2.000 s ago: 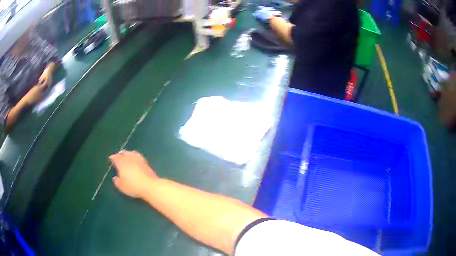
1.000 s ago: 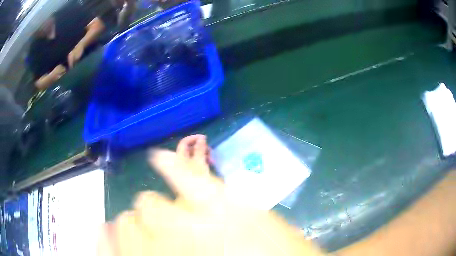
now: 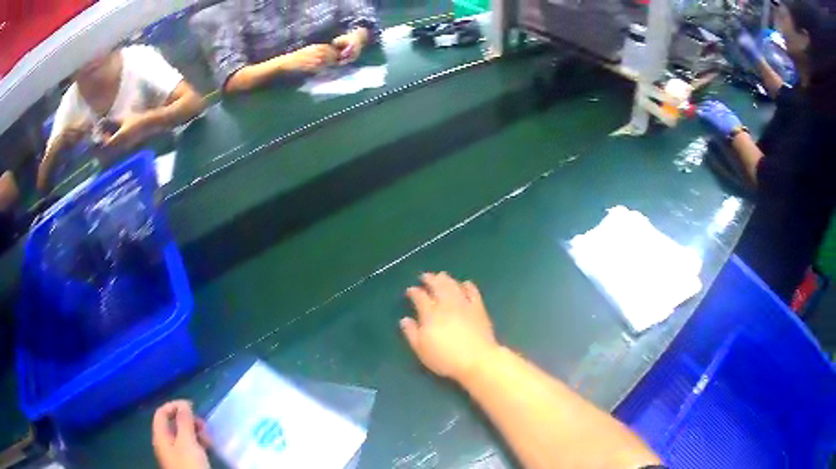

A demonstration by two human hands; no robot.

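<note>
My right hand is palm down over the green tabletop, with its fingers spread and nothing in it. My left hand is at the bottom edge, partly cut off. Its fingers are curled beside the left edge of a white sheet or bag stack with a teal logo; whether they pinch it I cannot tell. Clear plastic edges show beneath the stack's right side. A plain white stack lies at the table's right edge.
A blue basket holding dark bagged items stands at left. A blue tote is beside the table at lower right. A green conveyor runs past. Two people sit across it; a person with blue gloves is at upper right.
The view has swung right, bringing the white stack and tote back in. My hands, blurred and close together a second ago, are now apart, with the right one extended over the table.
</note>
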